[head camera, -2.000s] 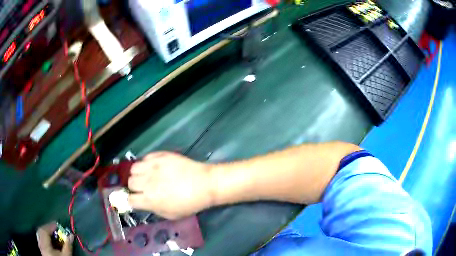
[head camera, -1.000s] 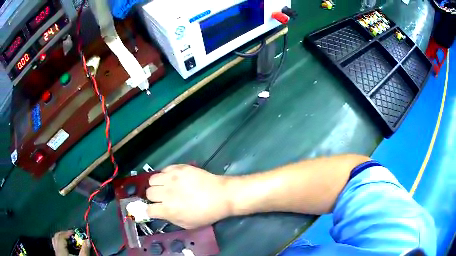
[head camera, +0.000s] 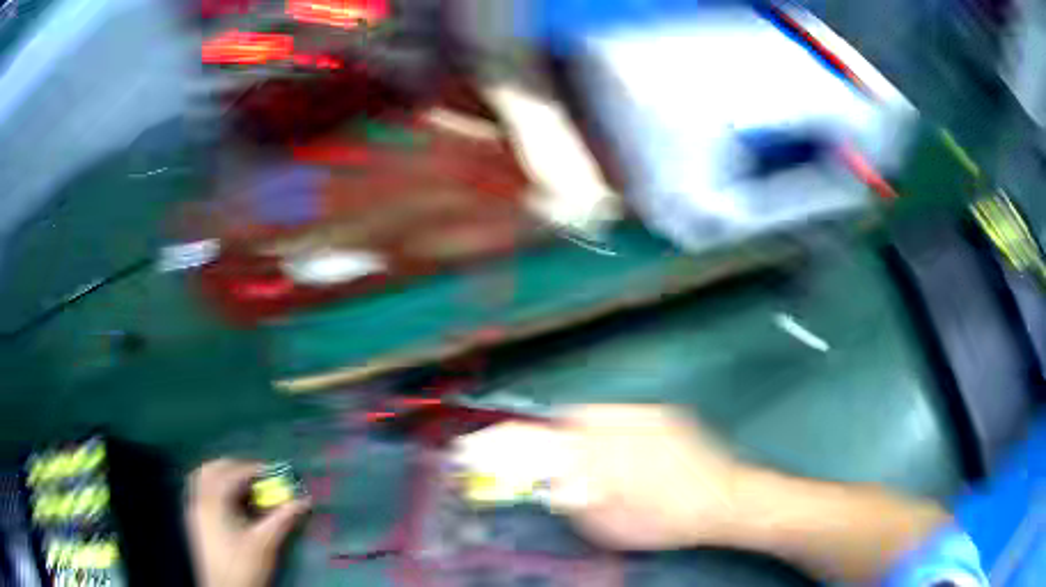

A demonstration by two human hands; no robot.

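Observation:
The view is strongly blurred. My left hand, at the lower left, holds a small circuit board with a yellow block between thumb and fingers. My right hand is over the dark red test fixture. Its white-covered fingertips are on a second circuit board, whose yellow block shows just below them. Whether this board touches the fixture cannot be told. Red wires beside the fixture are smeared by the blur.
A black tray with rows of yellow-topped boards is at the lower left. Another black tray is at the right. The reddish-brown test box and white benchtop tester stand on the green-topped shelf behind the fixture.
The view has swung left, bringing more of the left tray into sight. The yellow block at my right fingertips now shows. My left hand still holds its board.

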